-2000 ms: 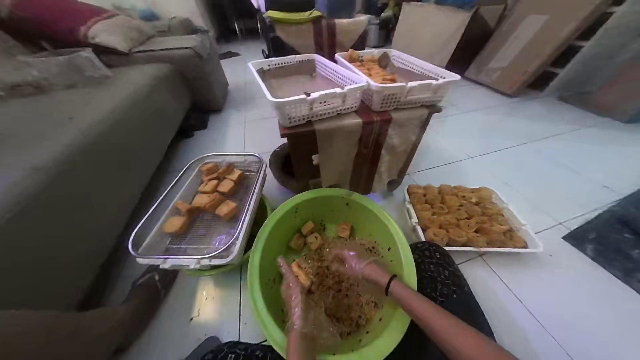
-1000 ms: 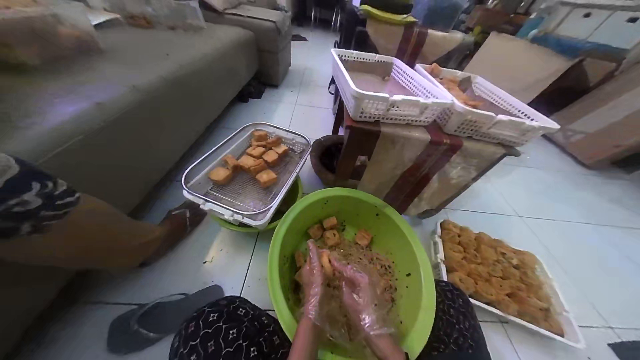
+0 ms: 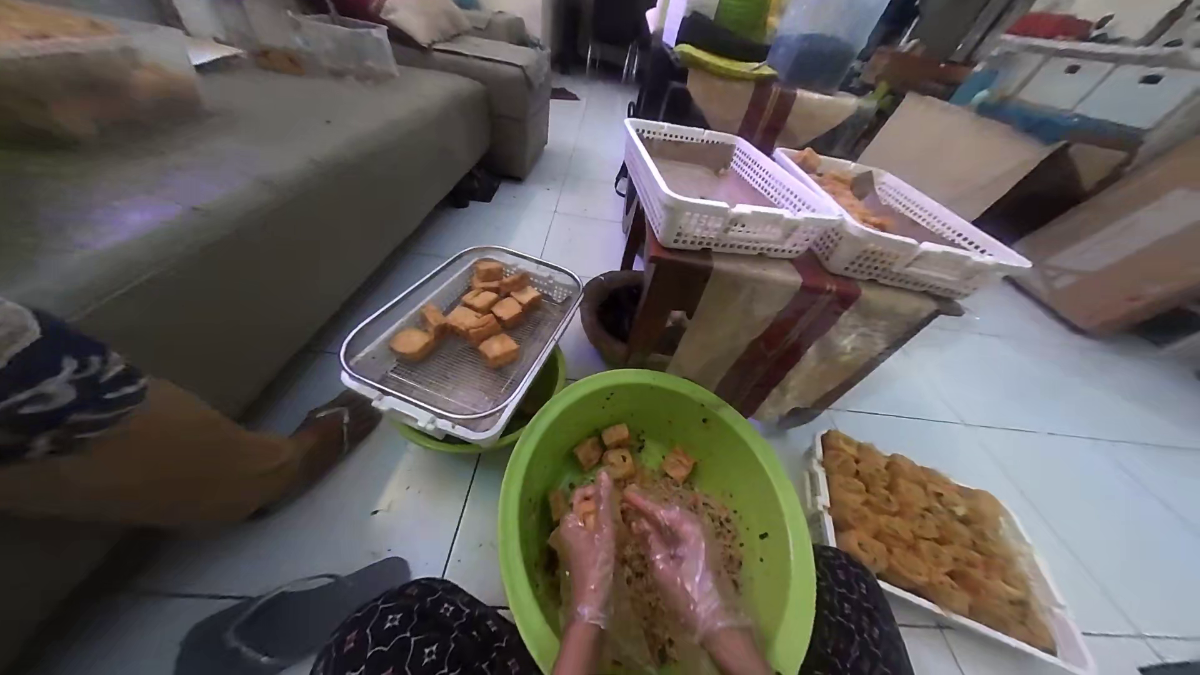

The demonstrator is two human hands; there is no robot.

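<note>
Both hands wear clear plastic gloves and are over a green plastic basin (image 3: 778,487) between my knees. My left hand (image 3: 591,548) holds a fried tofu piece (image 3: 587,509) in its fingers. My right hand (image 3: 675,553) is just right of it, fingers bent towards the tofu, above a crumbly filling mixture (image 3: 717,534); whether it grips anything is unclear. Several tofu cubes (image 3: 619,462) lie in the basin's far part. More fried tofu (image 3: 480,300) rests on a wire-mesh tray (image 3: 459,412) at the left. A white tray (image 3: 947,614) full of browned tofu pieces (image 3: 909,525) stands at the right.
Two white plastic baskets (image 3: 722,211) (image 3: 937,267) stand on a cloth-covered table (image 3: 731,328) ahead. Another person's leg (image 3: 187,450) reaches in from the left, beside a grey sofa (image 3: 309,187). A grey slipper (image 3: 291,614) lies on the tiled floor.
The view has swung left since two seconds ago. My right hand has moved from the filling to beside my left hand, which keeps hold of the tofu piece.
</note>
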